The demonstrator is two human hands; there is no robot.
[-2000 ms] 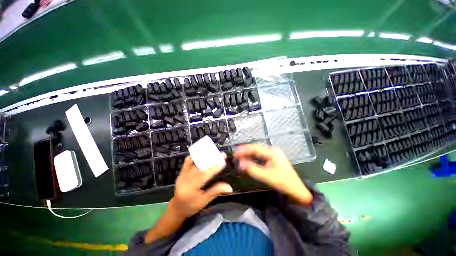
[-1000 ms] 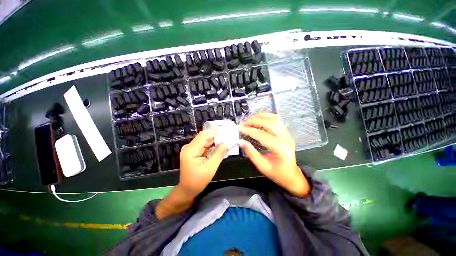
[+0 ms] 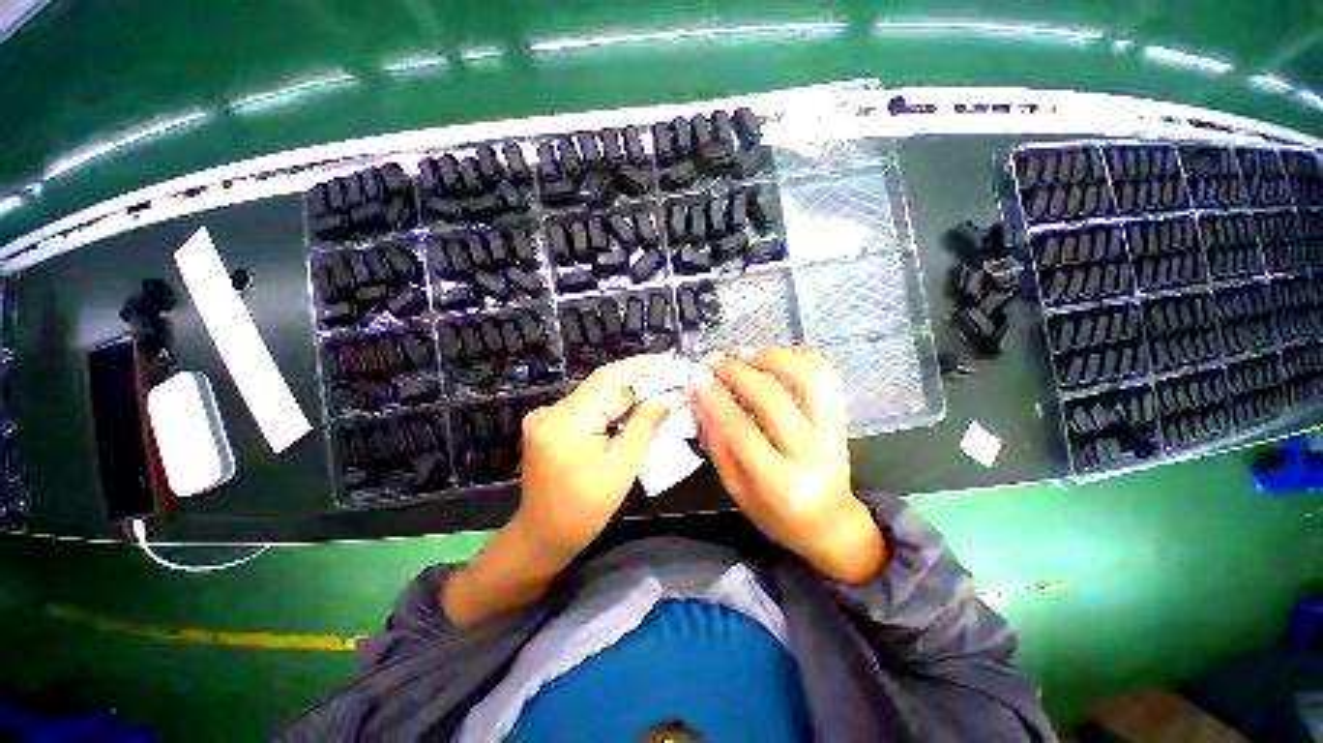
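Observation:
A white label sheet [image 3: 669, 456] shows below and between my hands, in front of the tray. My left hand [image 3: 588, 447] is closed on the sheet with thumb and fingers. My right hand [image 3: 778, 436] meets it fingertip to fingertip; whether a small piece is pinched there is hidden by the fingers. Both hands are over the near edge of a clear compartment tray [image 3: 856, 341]. Its left cells hold black parts [image 3: 493, 269], and its right-hand cells show bare textured plastic.
A loose pile of black parts [image 3: 987, 283] lies between this tray and a full right-hand tray [image 3: 1074, 305]. A white scrap [image 3: 981, 443] lies below the pile. At left are a white strip [image 3: 242, 340], a white device [image 3: 190, 433] and a dark phone [image 3: 121, 428].
My hands were apart two seconds ago and are now together at the fingertips. The white sheet has shifted lower between them. The view has tilted slightly.

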